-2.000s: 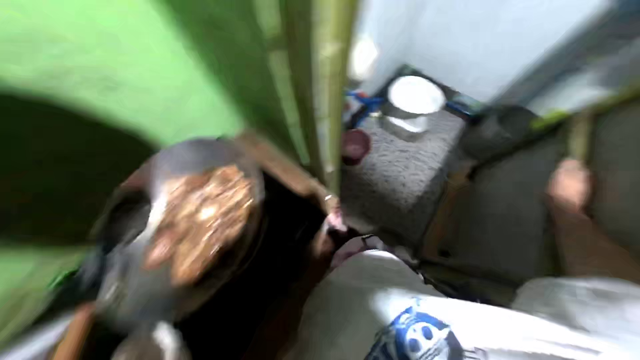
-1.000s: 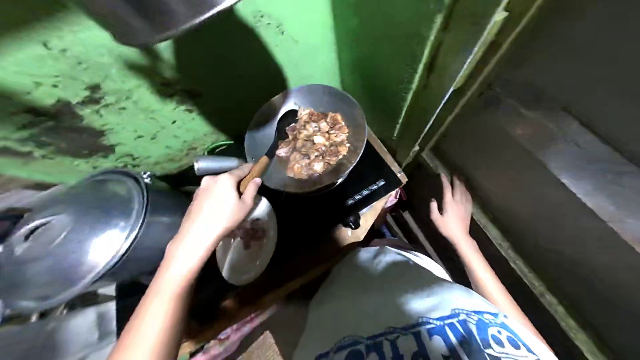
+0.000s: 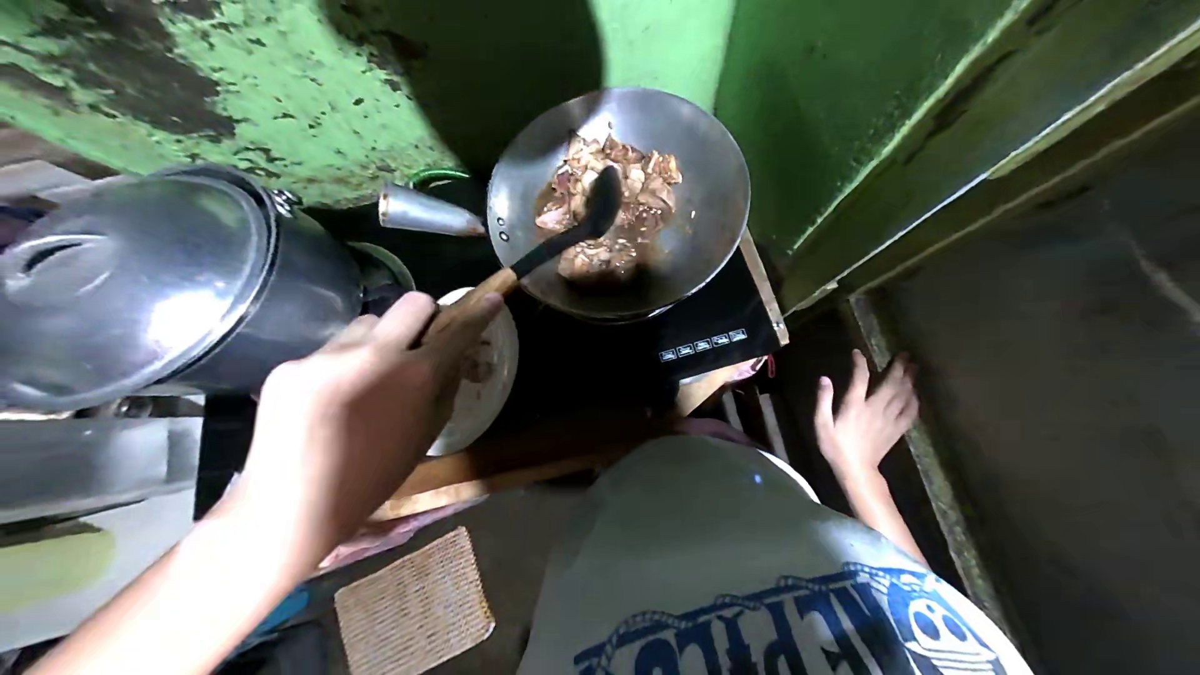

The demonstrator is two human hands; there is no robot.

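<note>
My left hand (image 3: 366,403) grips the wooden handle of a black-headed cooking spoon or turner (image 3: 553,246). The tool's head lies over chopped meat pieces (image 3: 633,202) in brown liquid, inside a metal wok (image 3: 698,239). The wok sits on a black cooktop (image 3: 717,305), its hollow metal handle (image 3: 431,210) pointing left. Partly behind my left hand is a white plate (image 3: 497,380) with reddish residue or bits. On the right, my right hand (image 3: 867,412) has its fingers spread at a narrow ledge (image 3: 937,497) and holds nothing.
A large lidded metal pot (image 3: 131,281) stands left of the wok. A green wall (image 3: 328,141) rises close behind, with a wooden post or frame at right. Below lies the wooden counter edge (image 3: 544,467) and a woven mat (image 3: 412,605).
The spoon's head has moved from the left edge of the meat to over its middle, with my left hand still on the handle. The view swung greatly after the earliest frame.
</note>
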